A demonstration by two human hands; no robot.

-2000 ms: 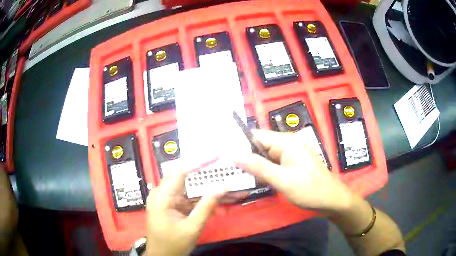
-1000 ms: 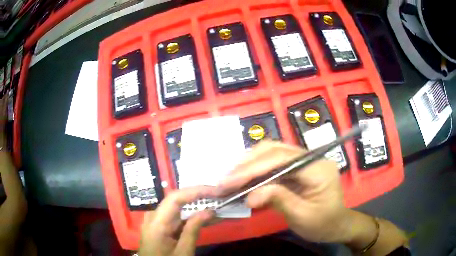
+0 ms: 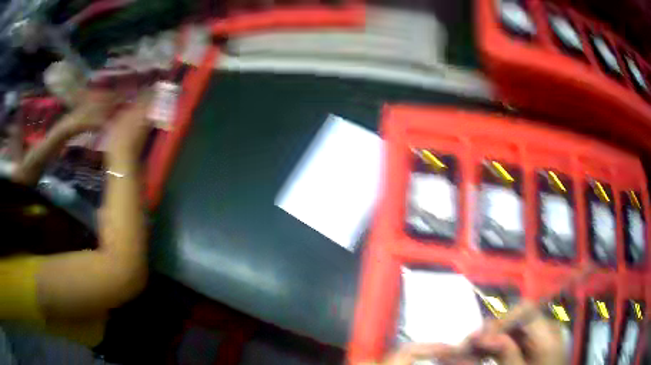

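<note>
The view is motion-blurred. The red foam tray [image 3: 464, 254] fills the right, with black phone units [image 3: 500, 214] in its pockets, each with a white label and a gold disc. My left hand [image 3: 422, 352], mostly cut off by the bottom edge, holds the white label sheet [image 3: 439, 306] over the lower left pocket. The dotted end of the sheet is not visible. My right hand [image 3: 534, 333] is beside it at the bottom edge, closed on the tweezers [image 3: 567, 286], which show as a faint blurred streak. Their tip cannot be made out.
A white paper [image 3: 335, 182] lies on the dark green bench [image 3: 235, 157], left of the tray. Another red tray [image 3: 557, 78] with units is at the upper right. At the left, another person's arms [image 3: 123, 207] and yellow sleeve reach over items beside a red edge.
The view has swung left, so the tray and my hands now appear further right and lower. More of the bench and the other person shows. The tweezers are fainter.
</note>
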